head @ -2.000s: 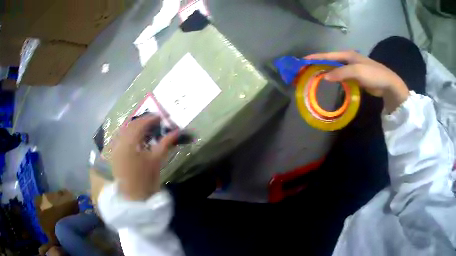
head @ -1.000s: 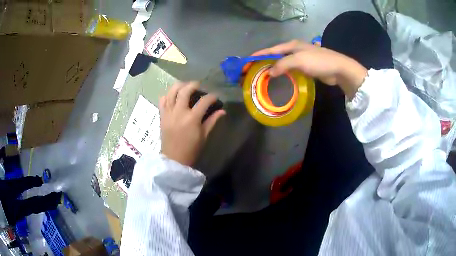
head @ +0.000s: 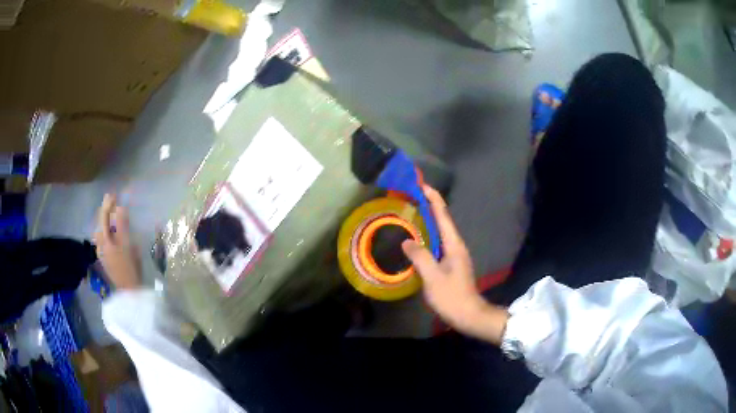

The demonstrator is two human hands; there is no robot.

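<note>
The wrapped grey-green carton (head: 319,113) stands tilted in view. On its top are a plain white shipping label (head: 278,172) and the red-bordered battery label (head: 230,278), partly covered by black corner pieces (head: 223,235). Black corner protectors sit on the far corner (head: 275,72) and right corner (head: 371,153). My right hand (head: 453,270) grips the blue-handled tape gun (head: 402,174) with its yellow roll (head: 355,262); its blue plate is at the right corner protector. My left hand (head: 119,246), slightly blurred, is off the carton's left side, fingers apart, seemingly empty.
Brown cartons (head: 89,73) stand upper left, with a yellow tape roll (head: 214,16) beside them. A white backing strip (head: 242,68) and a red-edged label sheet (head: 292,50) lie behind the carton. A white plastic bag (head: 702,185) is at right. Part of a person's dark clothing (head: 44,270) shows left.
A black protector now sits on the carton's right corner; my left hand held a black piece there and has moved away left. The tape gun has come down and left to that corner.
</note>
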